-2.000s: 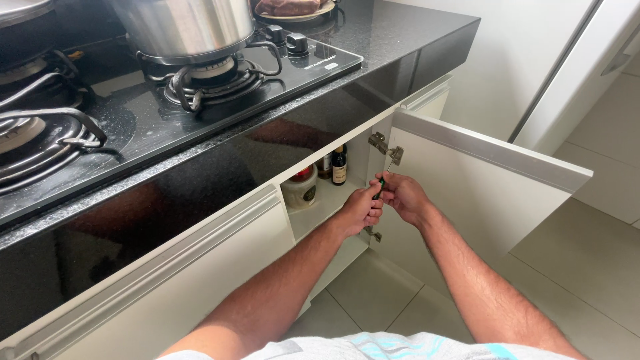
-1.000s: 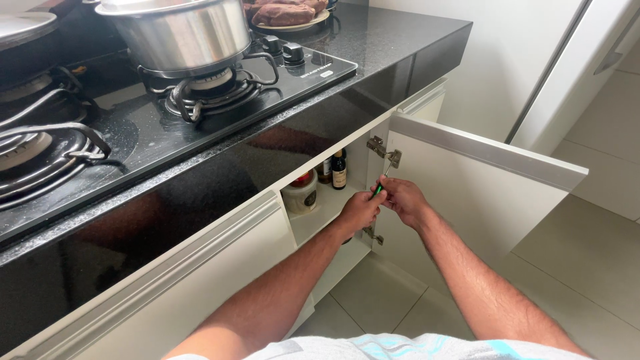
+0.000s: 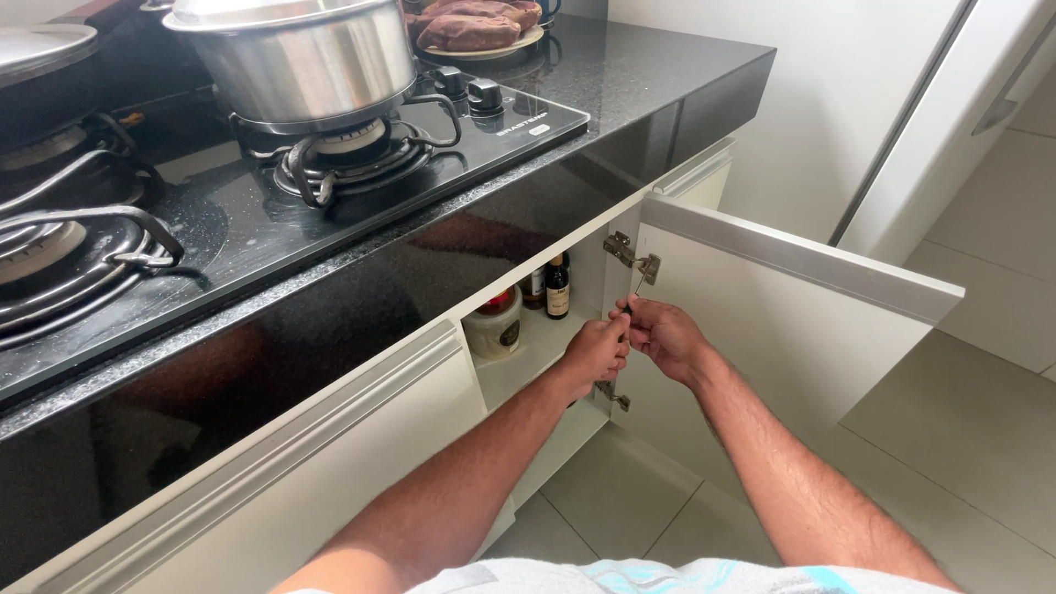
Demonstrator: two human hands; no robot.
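My left hand (image 3: pixel 596 353) is closed around the handle of a screwdriver (image 3: pixel 629 310), most of which the fingers hide. Against it, my right hand (image 3: pixel 667 337) pinches the tool near the base of its thin shaft. The shaft points up toward the upper metal hinge (image 3: pixel 648 266), which joins the cabinet side to the open white cabinet door (image 3: pixel 742 330); whether the tip touches a screw cannot be told. Below the hands is the lower hinge (image 3: pixel 614 397), partly covered by my left hand.
Inside the cabinet stand a dark glass bottle (image 3: pixel 558 289) and a plastic tub (image 3: pixel 495 327). Above is a black stone countertop (image 3: pixel 660 62) with a gas cooktop (image 3: pixel 223 206), a metal pot (image 3: pixel 301 66) and a plate (image 3: pixel 487 53) of sweet potatoes. The door juts out to the right over the tiled floor.
Both hands stay together below the upper hinge. The screwdriver has tilted and its thin shaft now shows above the fingers, pointing up at the hinge.
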